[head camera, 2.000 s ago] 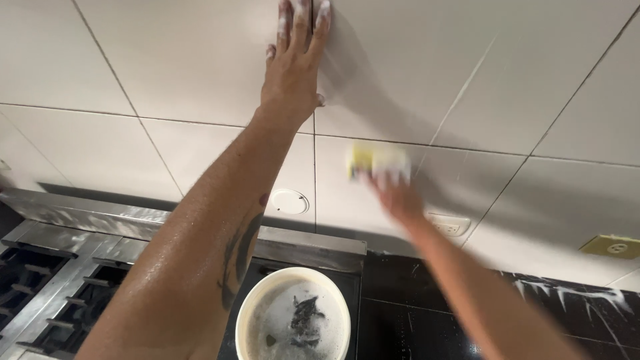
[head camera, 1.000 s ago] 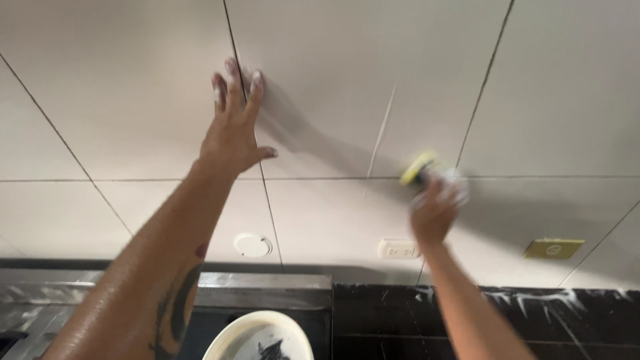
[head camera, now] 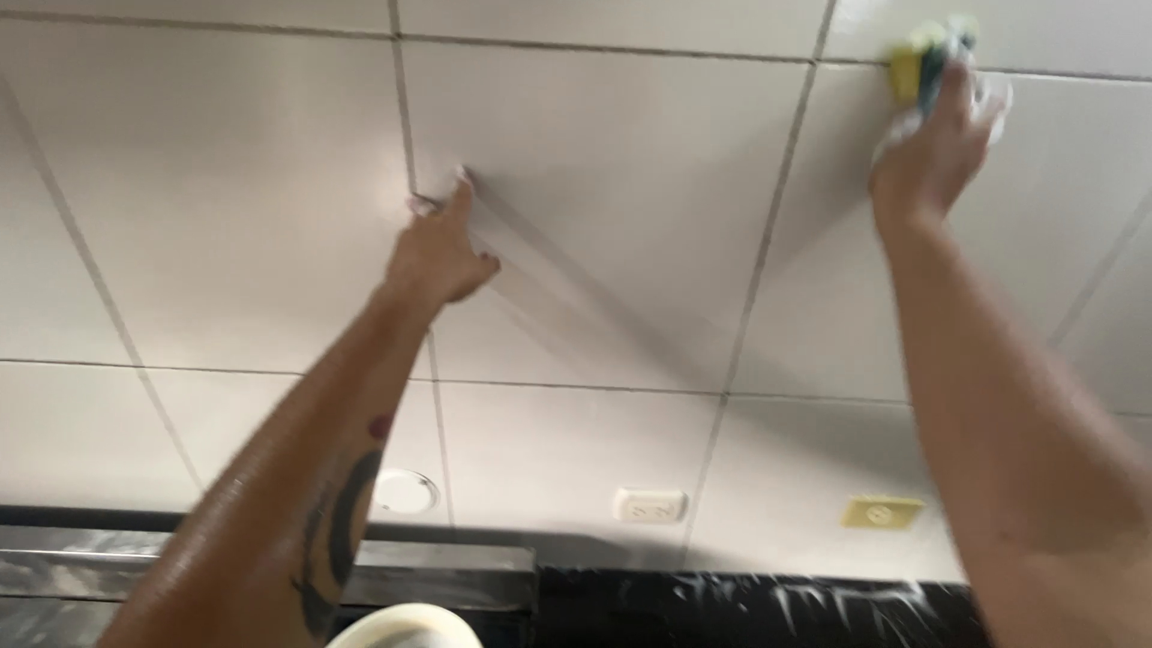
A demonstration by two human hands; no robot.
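Note:
My right hand [head camera: 936, 153] grips a yellow and green scouring sponge [head camera: 920, 76] against the white wall tiles [head camera: 594, 207], at the upper right. White suds cover its fingers. My left hand [head camera: 441, 247] rests on the tiles left of centre, close to a grout line, with its index finger and thumb spread and nothing held. Its other fingers are partly hidden. Below the left forearm, the rim of a cream-coloured tub [head camera: 409, 621] shows at the bottom edge; most of the tub is out of view.
Low on the wall are a round white cover [head camera: 407, 491], a white power outlet [head camera: 650, 506] and a yellow outlet plate [head camera: 882, 513]. A steel stove ledge [head camera: 450, 571] runs along the bottom left. Beside it, a black counter [head camera: 747, 612] has streaks of white suds.
My right hand has moved the sponge up and to the right over the tiles. My left hand still touches the wall. The view has shifted up the wall.

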